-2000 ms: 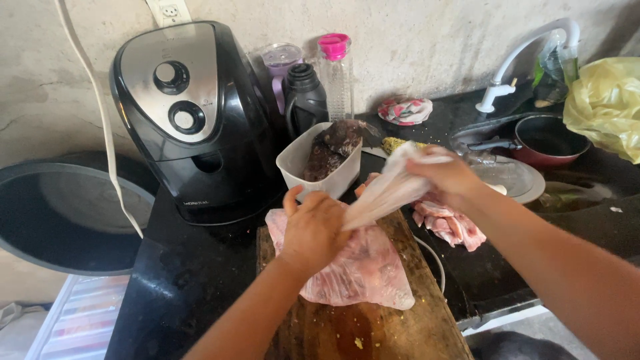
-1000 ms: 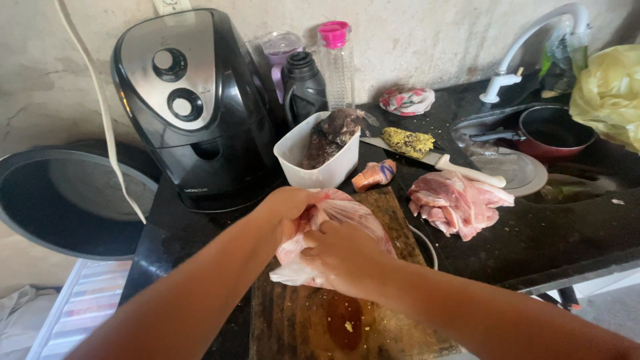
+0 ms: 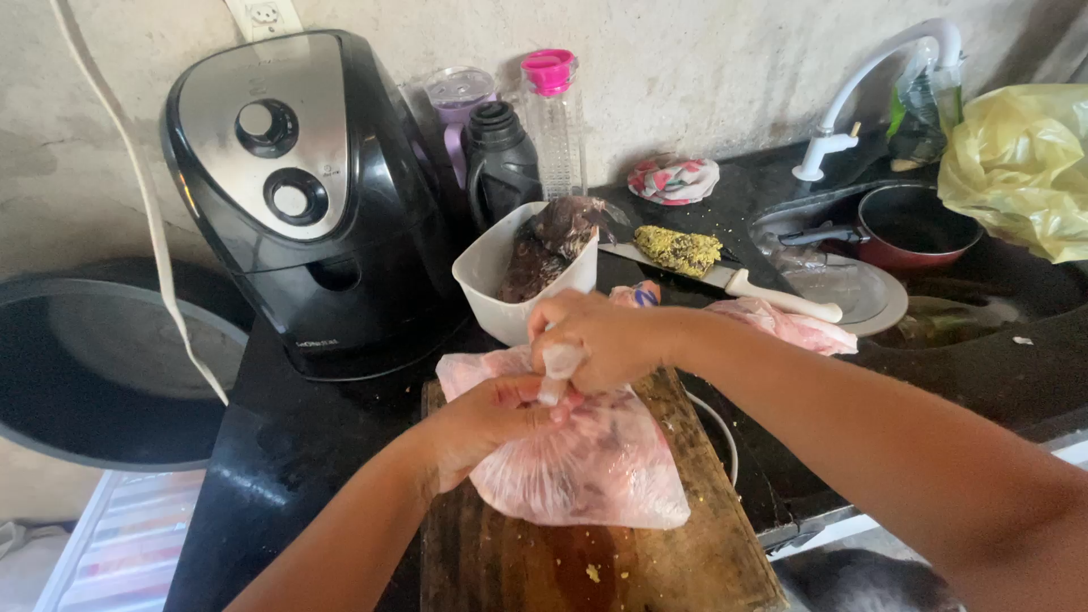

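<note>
A clear plastic bag of raw meat [image 3: 586,467] rests on a wooden cutting board [image 3: 680,544]. My left hand [image 3: 489,421] pinches the gathered neck of the bag. My right hand [image 3: 586,340] grips the twisted top of the plastic just above it. Behind the hands, a white plastic tub [image 3: 489,280] holds dark, wrapped meat [image 3: 544,246]. A small orange-pink package [image 3: 636,294] lies beside the tub. More raw meat [image 3: 786,323] is partly hidden by my right forearm. A white-handled knife [image 3: 786,299] lies under a yellow and dark sponge [image 3: 677,250].
A black air fryer [image 3: 340,255] stands at the left, near a black flask [image 3: 503,161], a lilac cup [image 3: 459,102] and a pink-capped bottle [image 3: 557,127]. At the right are the sink with a red saucepan [image 3: 918,238], a white faucet [image 3: 824,153] and a yellow plastic bag [image 3: 1020,161].
One second ago both hands were down on the bag of meat; now they hold its gathered, twisted neck. Two seconds ago my right hand was pulling the plastic out to the right.
</note>
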